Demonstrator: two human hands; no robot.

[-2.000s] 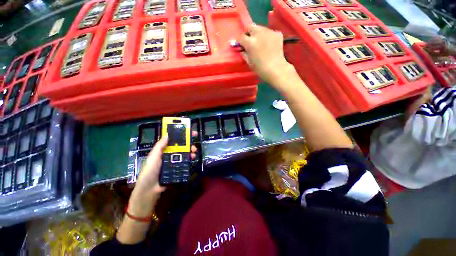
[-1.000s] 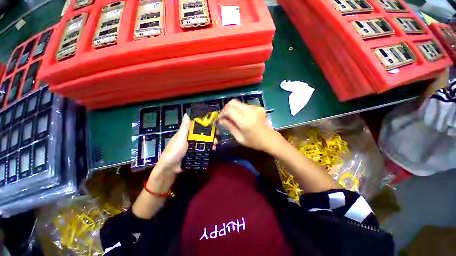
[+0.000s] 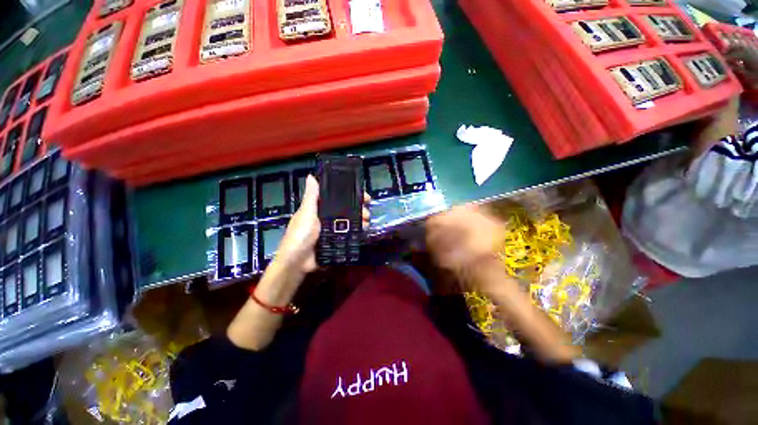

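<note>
My left hand [image 3: 301,231] holds a black keypad phone [image 3: 340,207] upright, screen end away from me, over the lens tray. No yellow shows on its face. My right hand [image 3: 465,241] is blurred, off to the right over the bench edge beside the waste bag; I cannot tell whether it holds anything. The clear lens tray [image 3: 213,249] lies at the table edge with black-bordered display windows [image 3: 237,199] in rows; the phone and my left hand hide part of it.
Stacked red foam trays [image 3: 249,114] with gold-beige phones stand behind; another stack [image 3: 582,108] is at right. Stacked lens trays [image 3: 83,282] are at left. A white wipe [image 3: 490,153] lies on the green mat. Yellow waste [image 3: 125,378] is below left, more below right. A person's arm [image 3: 721,124] is at far right.
The yellow piece around the phone's screen is gone from its face. My right hand has moved from the phone to the right and towards me. My left hand still holds the phone.
</note>
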